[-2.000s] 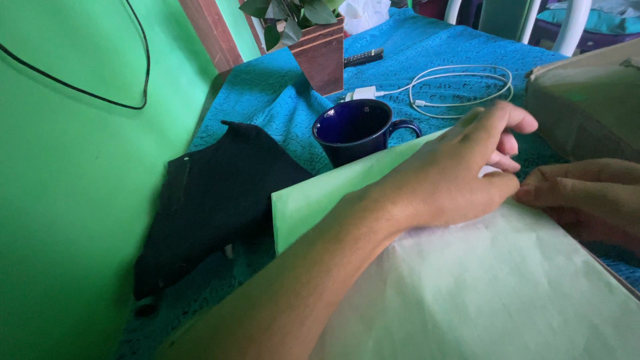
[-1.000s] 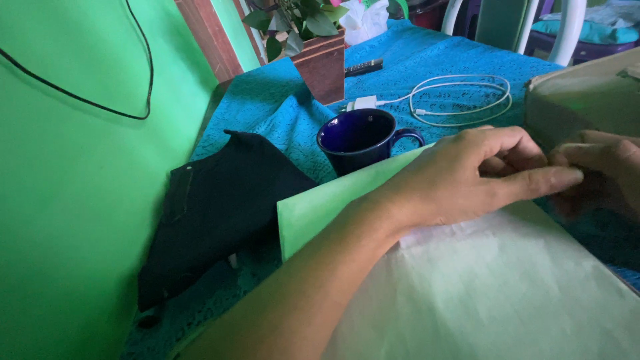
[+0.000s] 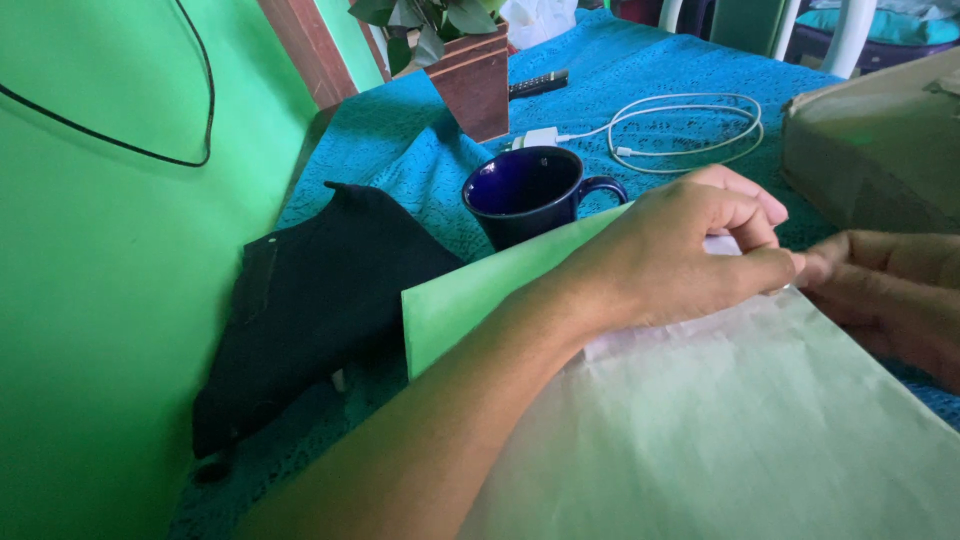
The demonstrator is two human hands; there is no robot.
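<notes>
A large pale sheet of paper (image 3: 705, 420), creased near its upper edge, lies over a flat panel whose light-green corner (image 3: 465, 307) shows at the left. My left hand (image 3: 697, 247) rests across the paper, thumb and forefinger pinched at its upper right edge. Against those fingertips are the fingertips of my right hand (image 3: 877, 285), at the right edge of the view. What lies between the fingertips is hidden. A dark blue mug (image 3: 525, 199) stands just behind the panel, its handle toward my left hand.
Black cloth (image 3: 322, 292) lies left of the panel on the blue lace tablecloth (image 3: 675, 67). Behind the mug are a white charger (image 3: 540, 138) with coiled cable, a potted plant (image 3: 476, 90) and a remote control (image 3: 538, 84). A cardboard box (image 3: 877, 150) stands at the right.
Both hands stay at the paper's upper right edge. The fingers of my left hand have shifted a little, and its thumb now meets the right fingertips.
</notes>
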